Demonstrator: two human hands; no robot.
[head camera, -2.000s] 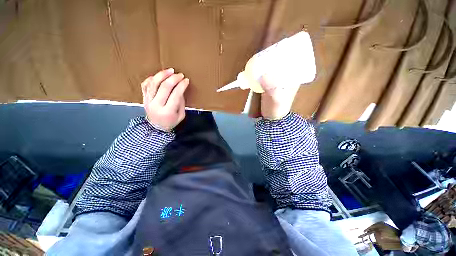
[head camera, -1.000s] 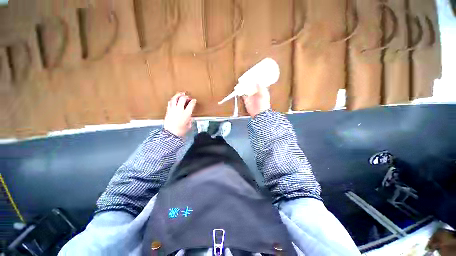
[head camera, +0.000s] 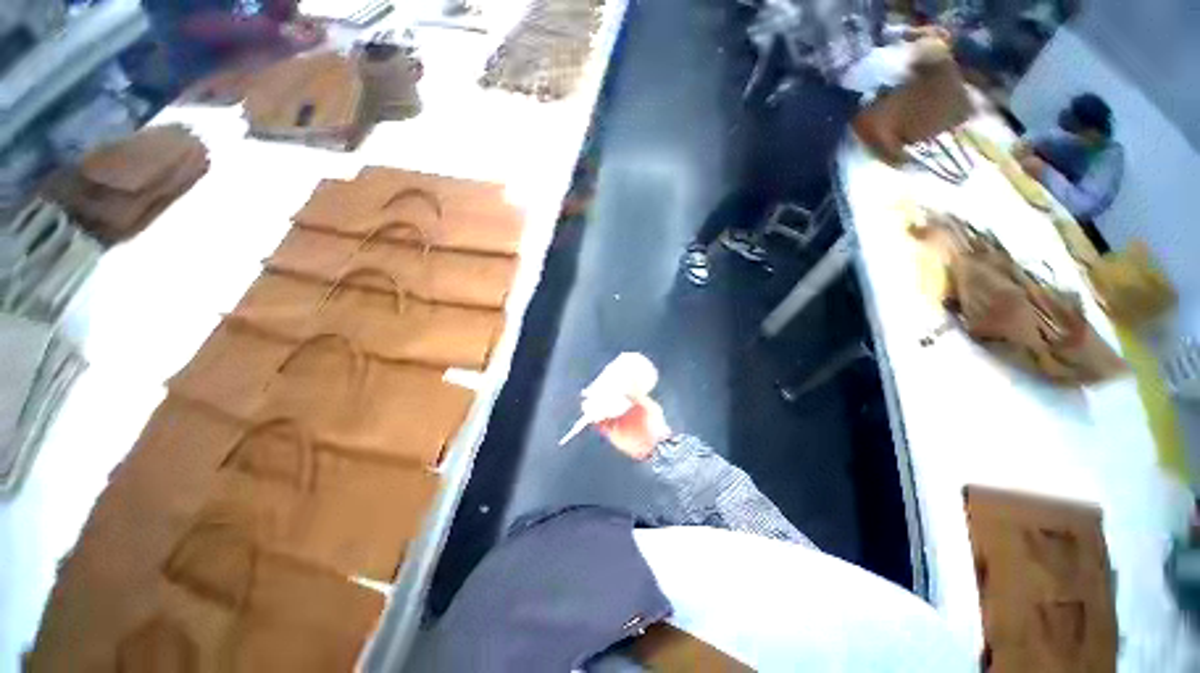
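My right hand (head camera: 634, 429) is shut on the white glue bottle (head camera: 619, 384), held over the aisle floor with its thin spout pointing down and left. My left hand is not in view. The brown bag panels (head camera: 382, 335) lie overlapping in a long row on the white worktable at the left. Each has a thin curved handle (head camera: 276, 447) lying on it. The bottle is apart from the panels.
Stacked brown pieces (head camera: 138, 178) and a mottled bundle (head camera: 540, 50) lie on the left worktable (head camera: 224, 171). A grey aisle floor (head camera: 632, 250) runs between two tables. The right table (head camera: 895, 342) holds brown pieces (head camera: 1046, 579). People sit or stand beyond.
The view has swung to the right and up along the aisle. My right hand with the bottle is now away from the panels, over the floor. My left hand has gone out of view.
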